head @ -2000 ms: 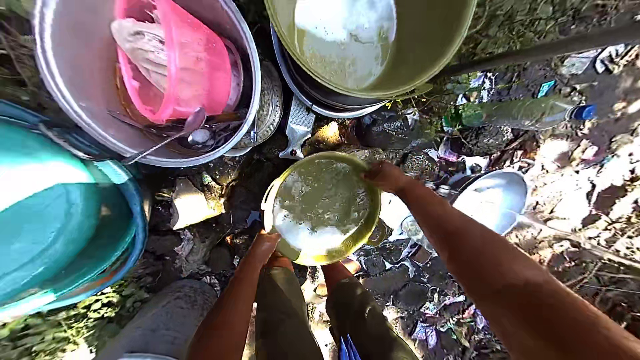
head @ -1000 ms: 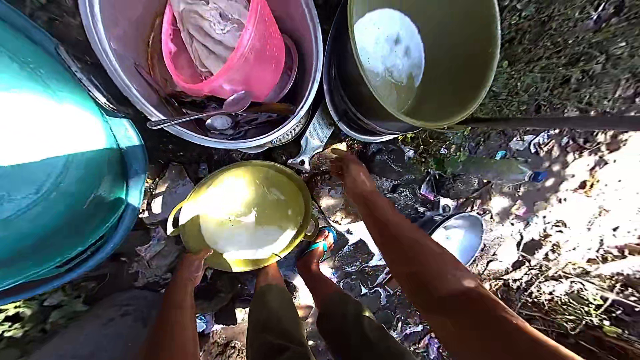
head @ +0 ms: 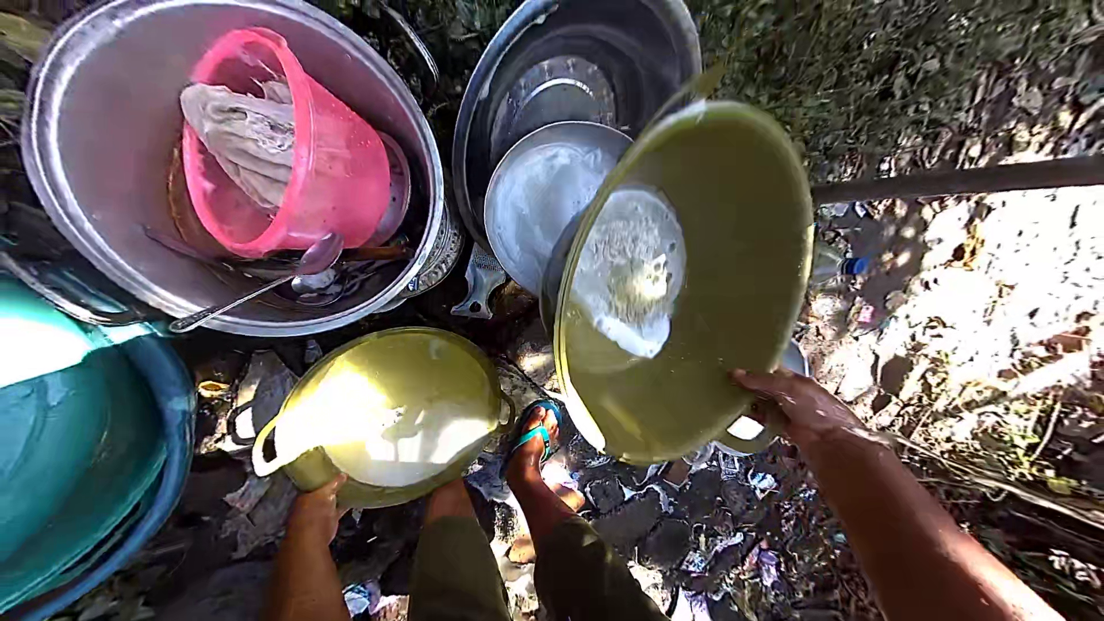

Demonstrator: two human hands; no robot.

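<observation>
My left hand grips the near rim of a yellow-green basin with side handles, which holds whitish liquid. On the right, my right hand holds the lower rim of a larger olive-green basin, tilted up on its side, with foamy liquid in it. Behind the tilted basin, a round metal pan with pale residue rests in a dark metal basin. A large aluminium pot at the upper left holds a pink plastic bucket with a grey cloth, and a metal spoon.
Nested teal and blue tubs stand at the left edge. A dark pole runs to the right. A plastic bottle with a blue cap lies on littered ground, near a foot in a blue flip-flop.
My right hand has taken hold of the large olive basin, which stood upright a second ago and is now lifted and tilted, uncovering the pan. The left hand still has the smaller basin.
</observation>
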